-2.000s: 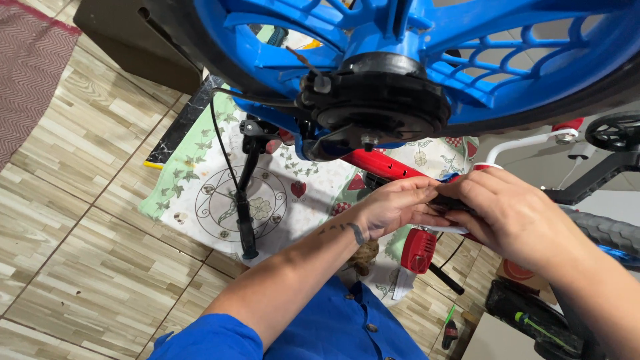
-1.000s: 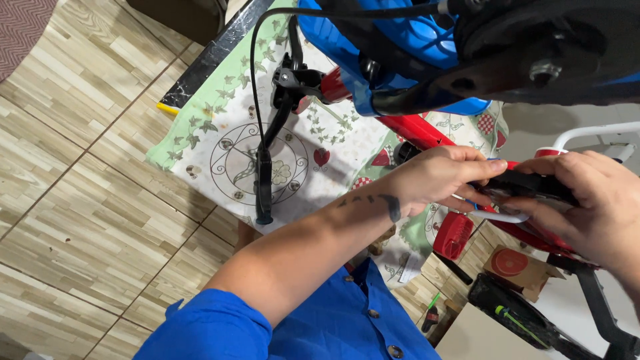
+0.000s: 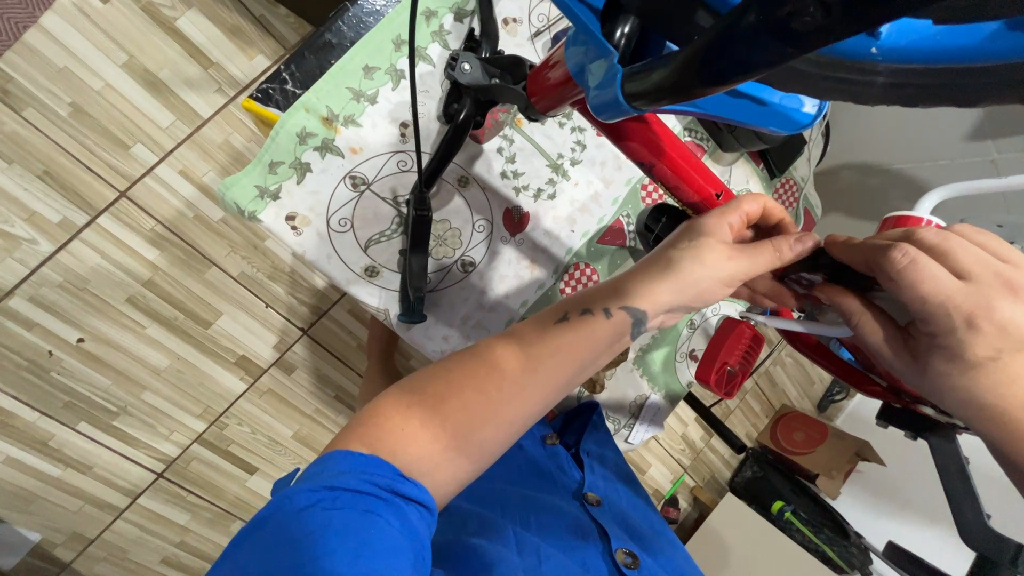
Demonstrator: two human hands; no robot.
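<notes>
A child's bicycle with a red frame tube [image 3: 664, 160] and blue plastic parts [image 3: 712, 104] rests over a table with a printed tablecloth [image 3: 512, 240]. My left hand [image 3: 744, 244] reaches across to the frame, its thumb and fingers on one end of a small black part [image 3: 828, 274]. From the other side my right hand [image 3: 936, 296] grips the same part. What the part is cannot be told, as fingers cover much of it. A white curved tube [image 3: 800, 324] passes just below the hands. The black handlebar grip [image 3: 414, 256] lies to the left over the cloth.
A red reflector [image 3: 730, 358] is below my left hand. The brake lever [image 3: 480, 72] and its cable stand at upper left. An open cardboard box [image 3: 816, 448] and a black bicycle saddle [image 3: 792, 504] are at lower right. Tiled floor [image 3: 144, 320] spans the left.
The view has shifted a good deal relative to the bicycle. Both hands stay together at the frame, and the black part shows between them in the last two frames.
</notes>
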